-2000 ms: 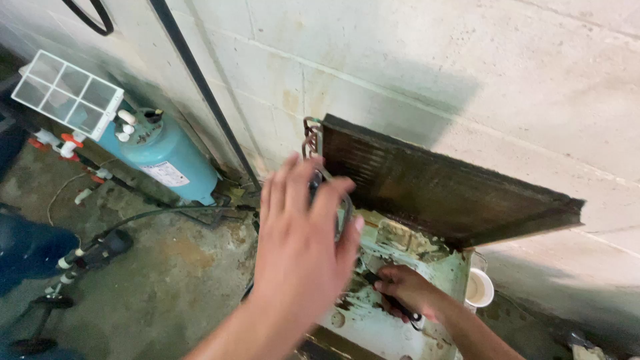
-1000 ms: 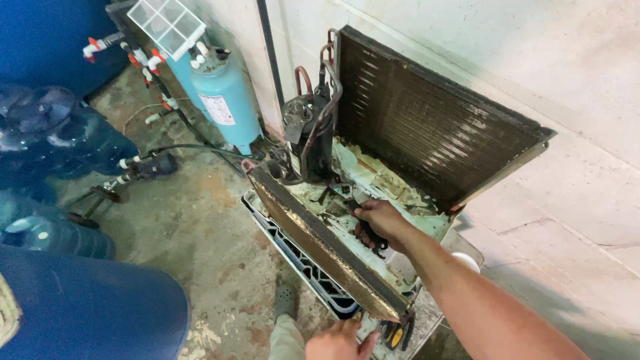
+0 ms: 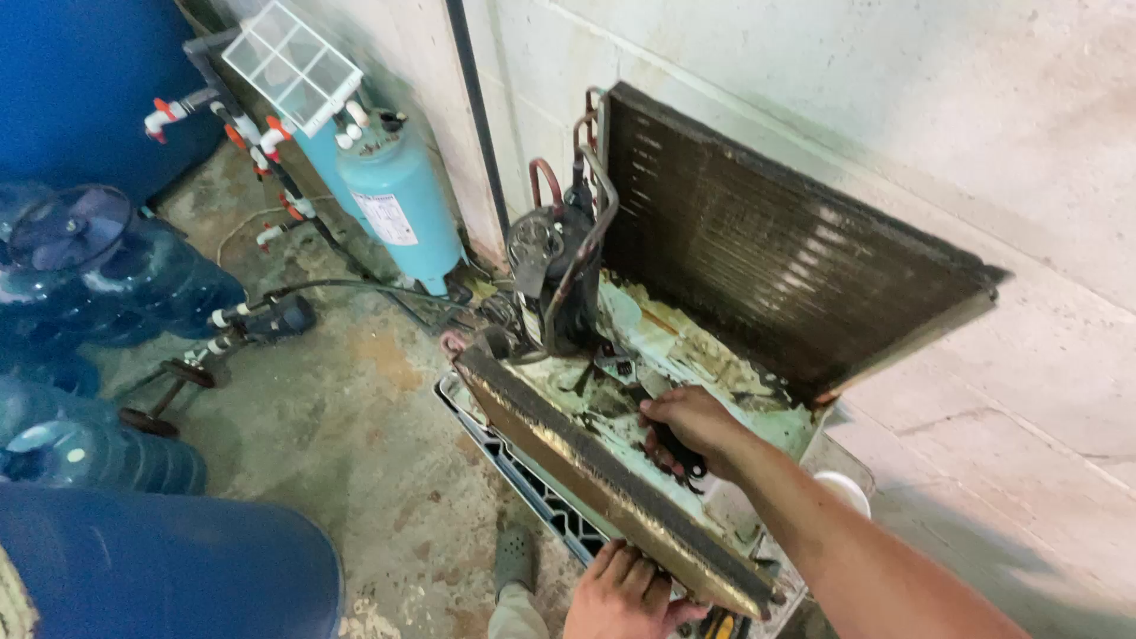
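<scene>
My right hand [image 3: 688, 430] grips the black handle of an adjustable wrench [image 3: 637, 390], whose metal jaw lies low beside the base of a black compressor [image 3: 559, 284]. My left hand [image 3: 628, 590] rests with its fingers over the lower edge of the front finned coil [image 3: 603, 479]; how firmly it holds is hard to tell. Bent copper tubes [image 3: 603, 204] rise beside the compressor. Behind it stands a larger, dark finned coil [image 3: 781, 240]. The pan [image 3: 754, 519] between the coils is stained and dirty.
A black crate [image 3: 524, 479] supports the unit. Light blue tanks [image 3: 399, 204], a white grid filter frame [image 3: 293, 67] and valved pipes [image 3: 275, 160] stand at the left. Large water bottles [image 3: 106, 444], a blue barrel [image 3: 169, 559] and a small pump [image 3: 280, 319] are nearby. A white container [image 3: 843, 493] sits at right.
My left hand has moved from above the unit, near the tubes, down to the front coil's lower edge. My right hand keeps the wrench. The view has shifted, showing more of the left.
</scene>
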